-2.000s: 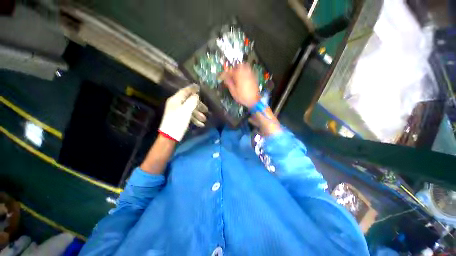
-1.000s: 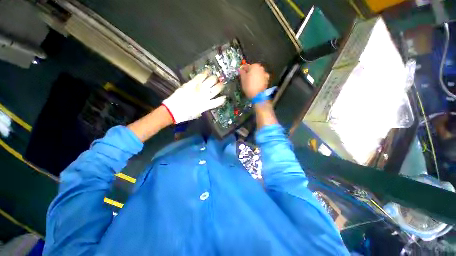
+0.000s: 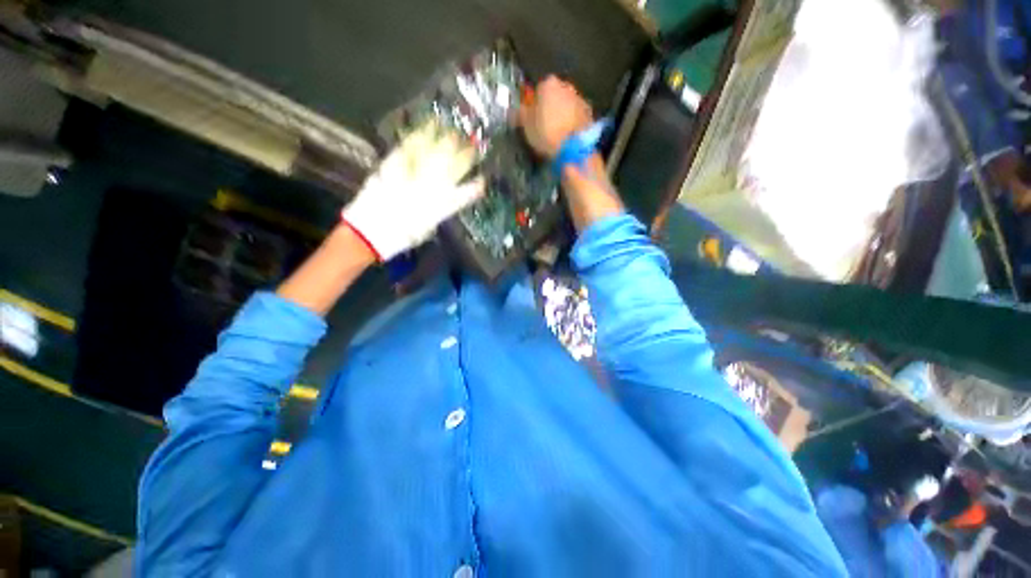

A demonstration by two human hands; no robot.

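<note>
A pallet with crowded green circuit boards, bearing silvery and red-orange parts, lies on the end of the dark conveyor. My left hand, in a white knit glove with a red cuff edge, rests over the pallet's left side, fingers spread over the boards. My right hand, bare with a blue wrist strap, is at the pallet's upper right edge with its fingers curled. Blur hides whether the fingers of my right hand pinch anything.
A pale carton with a bright clear plastic bag stands to the right. Silvery loose parts lie beside the conveyor end. A green post crosses at right, above an open brown carton. A person in blue shows at upper right.
My left hand has come from beside the pallet onto the boards. My right hand has moved from the boards' middle to the upper right edge. The view has shifted slightly.
</note>
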